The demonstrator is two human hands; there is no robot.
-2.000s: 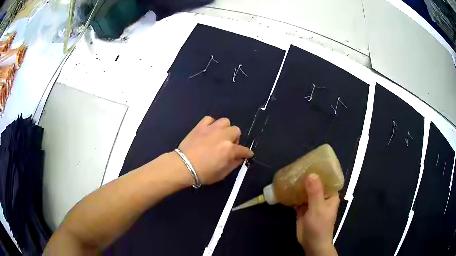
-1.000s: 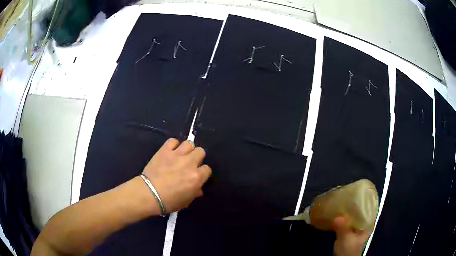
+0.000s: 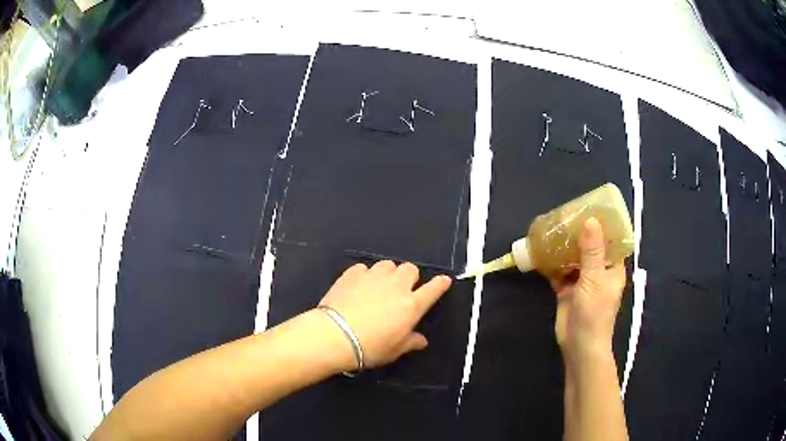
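My right hand (image 3: 590, 288) holds a translucent glue bottle (image 3: 582, 231) with amber contents, tilted so its thin nozzle (image 3: 483, 270) points left. The nozzle tip is at the right edge of the second black panel column (image 3: 379, 189), close to my left index fingertip. My left hand (image 3: 379, 310) lies on that column along a piece edge, fingers spread, holding nothing that I can see. It wears a silver bangle. Pale paired marks show near the top of the columns. Whether glue leaves the tip cannot be told.
More black columns (image 3: 556, 189) lie to the right and one (image 3: 207, 198) to the left, with white gaps between. A dark pile (image 3: 21, 370) is at the left edge, pale boards (image 3: 603, 39) at the far side, and a green object (image 3: 77, 90) at the far left.
My left hand has moved right from the first gap to the second column's right part. The bottle has moved up and left in view, its nozzle now near my left fingertip.
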